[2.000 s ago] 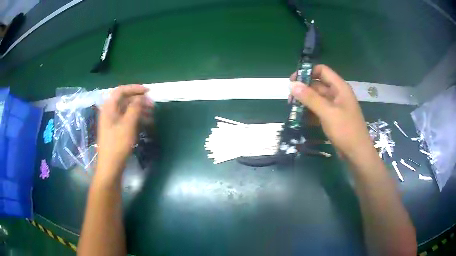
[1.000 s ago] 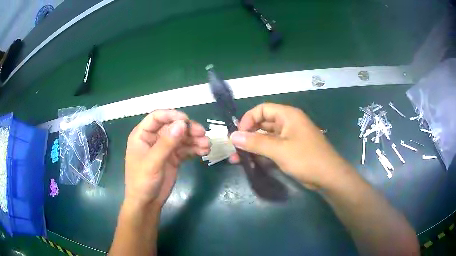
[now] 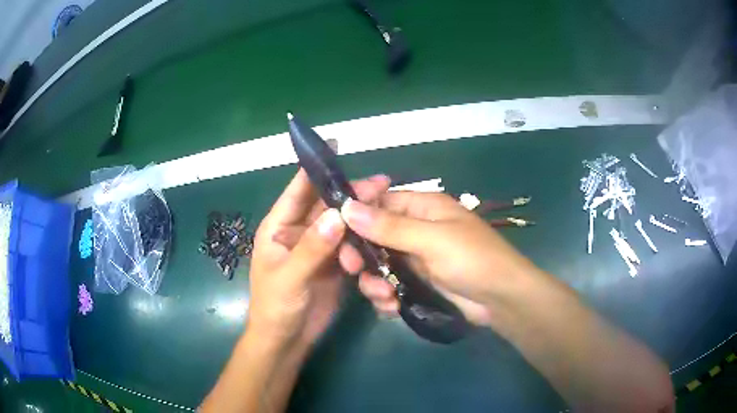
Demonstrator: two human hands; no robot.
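A black tapered housing [image 3: 320,164] is held aslant in front of me, its pointed nose with a small light tip up and left, its wide tail down and right. My left hand [image 3: 295,262] holds it from the left, thumb on its middle. My right hand [image 3: 436,246] grips it from the right, thumb beside the left thumb. Small metallic details show near the tail. Any small part under the thumbs is hidden. White strips [image 3: 419,185] show only partly behind my right hand. A heap of small black parts [image 3: 228,240] lies left of my left hand.
A blue bin [image 3: 40,282] stands far left, beside cyan and pink pieces and a clear bag [image 3: 129,234]. Brown leads [image 3: 511,221] lie behind my right hand. White parts [image 3: 608,189] and a cloudy bag [image 3: 707,161] lie right. Other housings [image 3: 394,50] lie on the belt beyond the pale rail.
My left hand has come from the left side to the housing and now holds it. The housing has come down from the upper right and tilted nose-left. The belt housings have shifted left.
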